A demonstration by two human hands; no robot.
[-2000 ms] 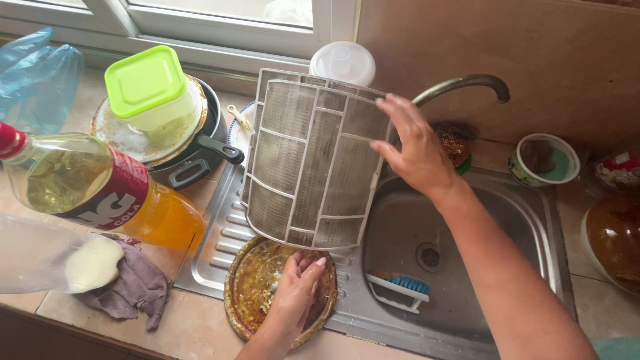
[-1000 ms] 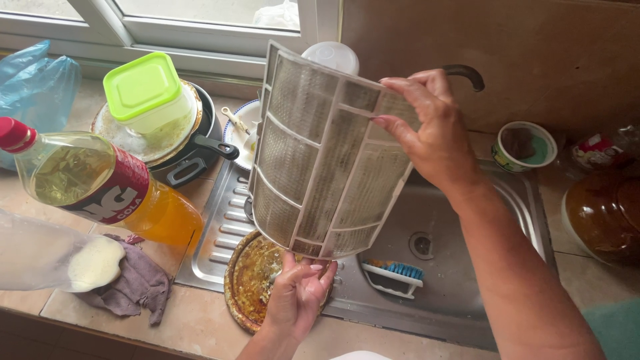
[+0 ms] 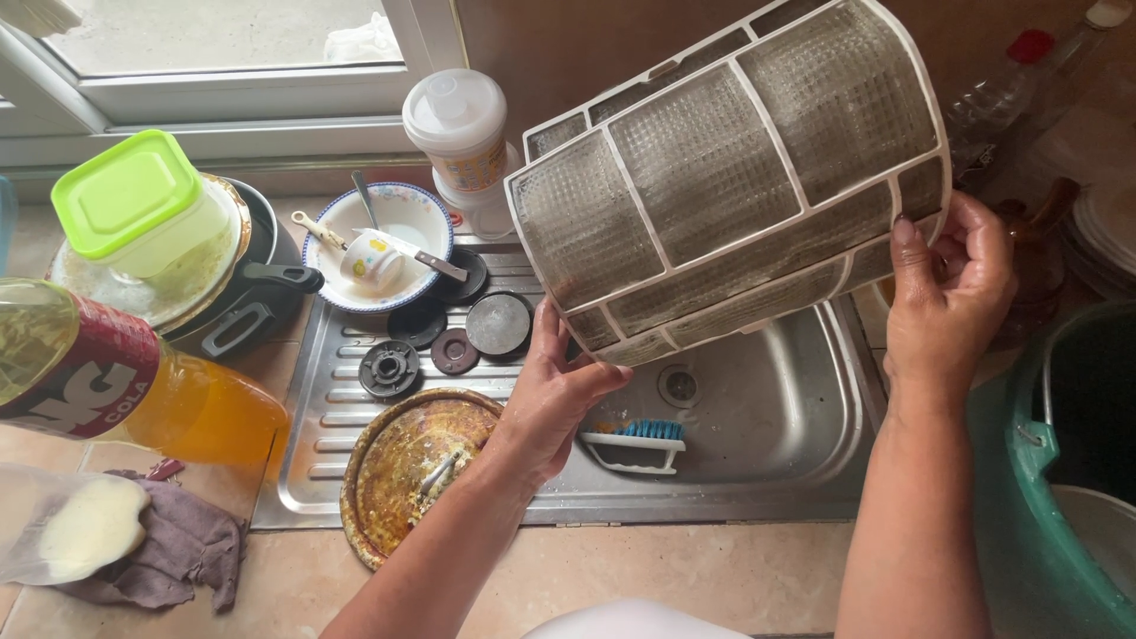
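Note:
Both hands hold a curved mesh air filter (image 3: 706, 169) with a white plastic frame, tilted above a stainless steel sink (image 3: 790, 417). My left hand (image 3: 564, 390) grips its lower left corner, thumb in front. At the lower right edge, my right hand (image 3: 950, 275) pinches the frame between thumb and fingers. The mesh looks grey and wet. Below the filter, a white scrub brush (image 3: 635, 444) with blue bristles lies in the sink, near the drain (image 3: 679, 385). The filter hides the faucet and part of the basin.
A stained round lid (image 3: 399, 461) and stove burner parts (image 3: 390, 368) lie on the drainboard. Behind them are a bowl with utensils (image 3: 417, 213) and a lidded plastic container (image 3: 457, 133). A large soda bottle (image 3: 177, 399) leans at left beside a cloth (image 3: 191, 532). A green bucket (image 3: 1038, 479) stands at right.
The filter has turned from upright to slanting and moved up and to the right, with both hands still on it. My right hand has gone lower along its edge. The view has shifted.

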